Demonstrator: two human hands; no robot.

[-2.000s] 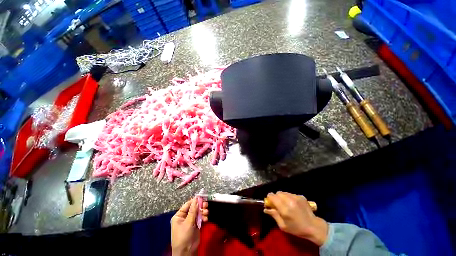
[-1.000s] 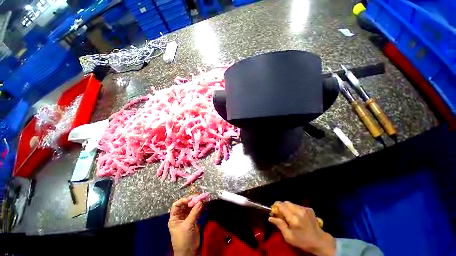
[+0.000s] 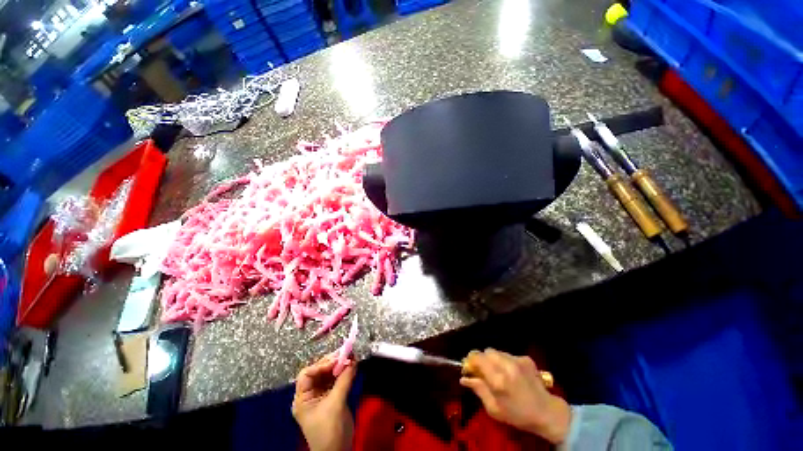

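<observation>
A slim pink moulded part (image 3: 346,349) stands nearly upright in the fingertips of my left hand (image 3: 324,401), at the bench's front edge. My right hand (image 3: 515,388) is closed around the wooden handle of an iron-type tool (image 3: 401,352). Its shaft and whitish sleeve point left, with the tip close beside the pink part; I cannot tell whether they touch. A large loose heap of pink parts (image 3: 282,233) lies on the speckled bench (image 3: 264,357) beyond my left hand.
A large black fan-like object (image 3: 467,158) stands mid-bench. Two wooden-handled irons (image 3: 647,198) and a small whitish tool (image 3: 599,246) lie right of it. A black phone (image 3: 167,370), a white cloth (image 3: 145,244) and a red tray (image 3: 136,189) are left. Blue crates (image 3: 740,62) stand right.
The pink part has turned in my left fingertips from tilted to nearly upright. My right hand and the tool have shifted slightly left. The view has shifted slightly.
</observation>
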